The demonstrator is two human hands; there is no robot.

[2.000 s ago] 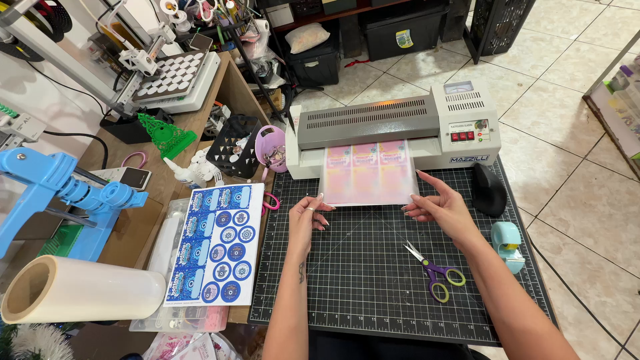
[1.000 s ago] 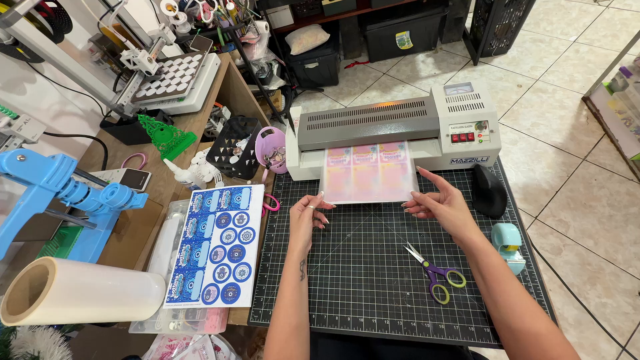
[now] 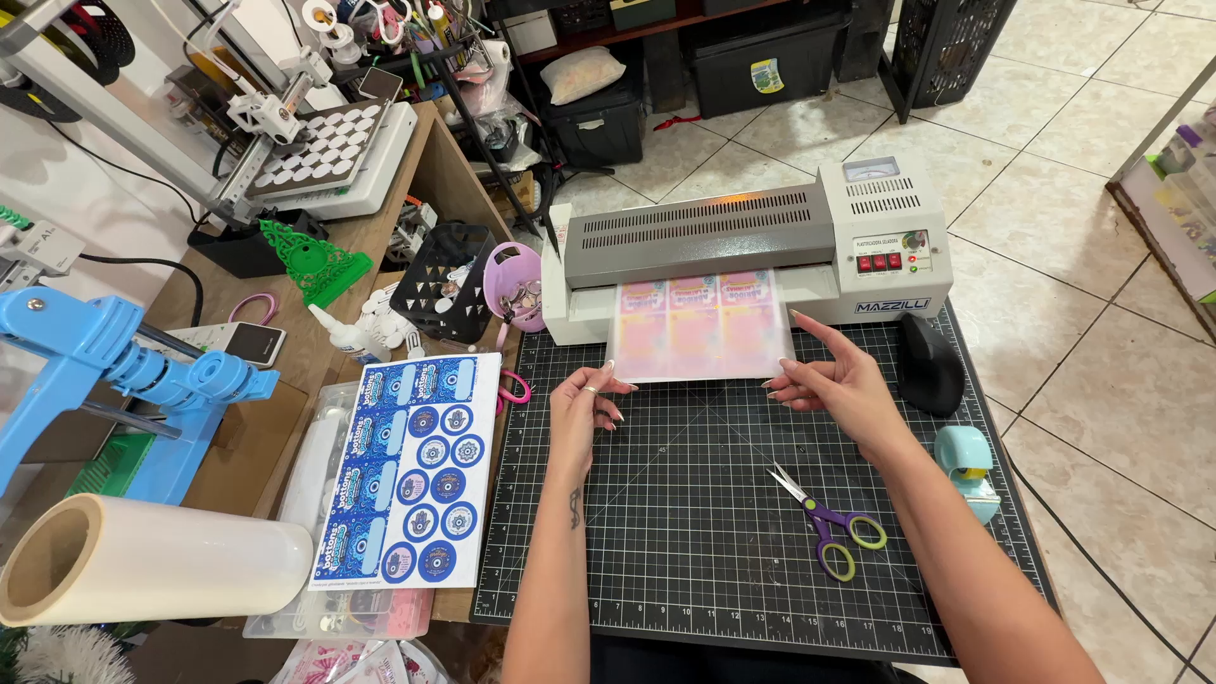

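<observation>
A printed pink sheet in a clear laminating film [image 3: 698, 328] lies partly inside the slot of a grey and white Mazzilli laminator [image 3: 703, 233]. My left hand [image 3: 581, 408] pinches the sheet's near left corner between thumb and fingers. At its near right corner, my right hand [image 3: 836, 380] holds the edge with thumb and fingertips, the index finger extended. Purple and green scissors [image 3: 828, 524], blades parted, rest on the black cutting mat [image 3: 684, 570] below my right hand. The far part of the sheet is hidden in the machine.
A sheet of blue round designs [image 3: 408, 475] and a film roll [image 3: 161, 560] lie at left. A black computer mouse [image 3: 929, 366] and a mint tape dispenser [image 3: 966, 472] are at the mat's right. A purple cup [image 3: 513, 285] and black basket [image 3: 446, 285] stand beside the laminator.
The pink sheet shows slightly less of its length outside the laminator than two seconds ago. Both hands have stayed at its near corners.
</observation>
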